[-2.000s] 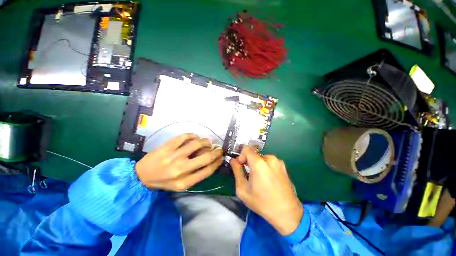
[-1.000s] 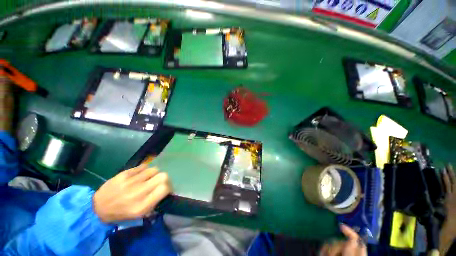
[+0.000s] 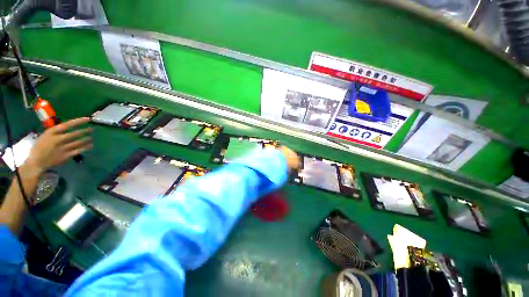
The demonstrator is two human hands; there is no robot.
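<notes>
My left arm in its blue sleeve reaches across the bench to the back row. My left hand (image 3: 288, 158) is small, blurred and partly behind the sleeve. It is at the left edge of a tablet assembly (image 3: 323, 174), with its back cover off and silver panel up; whether the fingers grip it cannot be told. My right hand is not in view. A red bundle of wired components (image 3: 270, 207) lies below my forearm, partly covered by the sleeve.
Several open tablets (image 3: 400, 195) line the back; another (image 3: 152, 177) lies nearer left. Solder spool (image 3: 78, 220) and another person's hand (image 3: 61, 142) are left. Fan (image 3: 345, 241), tape roll (image 3: 350, 284) and dark holder are right. Green partition (image 3: 214, 78) stands behind.
The view has tilted up. My left hand has moved from the near bench to the back row, and the tablet in front of me now lies there. My right hand has left the picture.
</notes>
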